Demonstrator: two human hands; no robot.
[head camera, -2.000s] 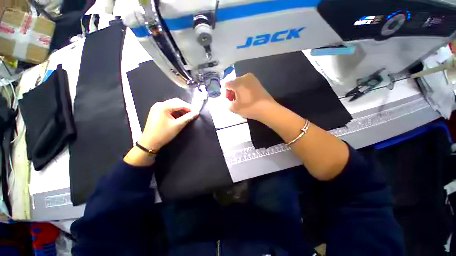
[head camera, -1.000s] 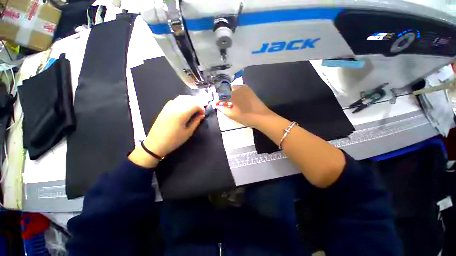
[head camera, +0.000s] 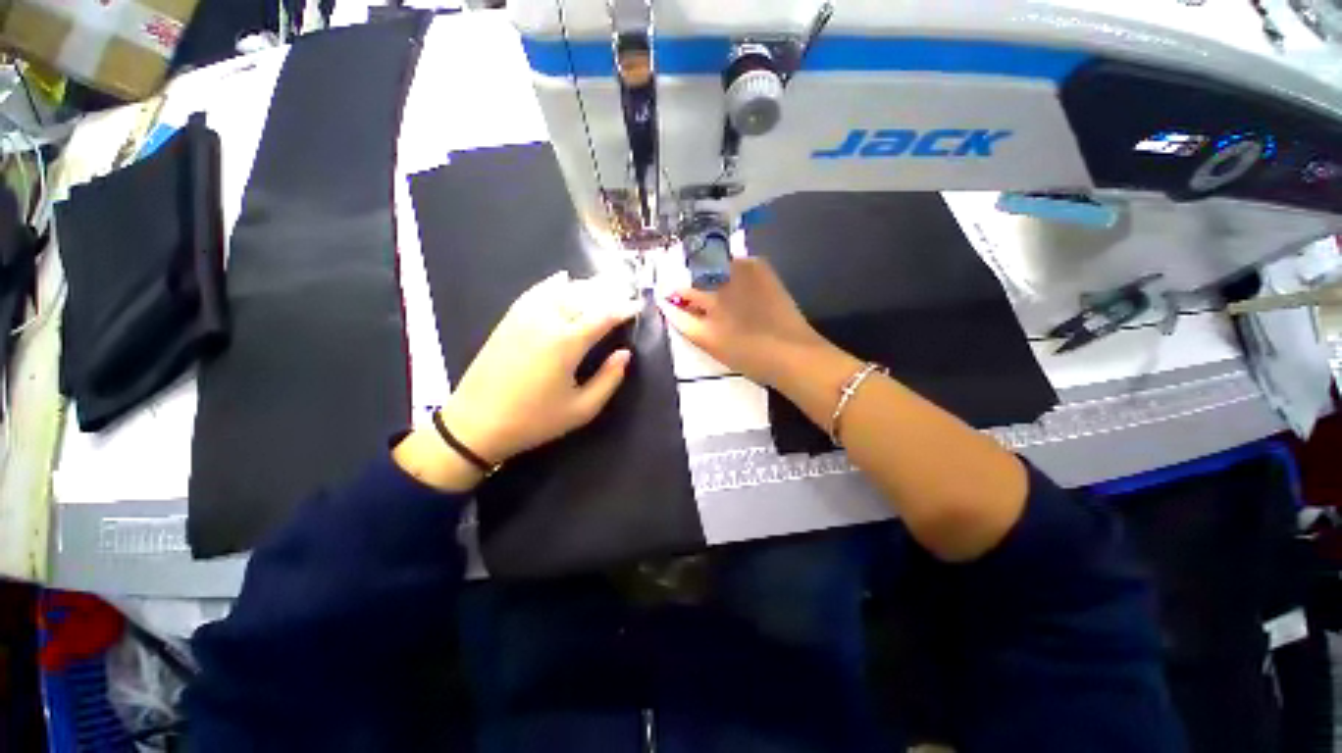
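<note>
A black cut panel (head camera: 589, 486) lies under the presser foot and needle (head camera: 643, 268) of the white sewing machine (head camera: 913, 88), its near end at the table's front edge. My left hand (head camera: 545, 368) lies on the panel just left of the needle, thumb and fingers apart. My right hand (head camera: 743, 316) is at the panel's right edge beside the needle, fingers bent together at the fabric. Bright light and the fingers hide the exact contact at the needle.
A long black panel pile (head camera: 302, 294) and folded black fabric (head camera: 140, 280) lie at left. Wider black pieces (head camera: 913, 316) lie under the machine arm, with small snips (head camera: 1107, 312) to their right. A printed ruler (head camera: 913, 449) runs along the front. A cardboard box (head camera: 111, 44) is at top left.
The view has shifted, so the machine sits farther right. My left hand has moved from pinching near the needle to lying flatter on the panel. My right hand stays beside the needle.
</note>
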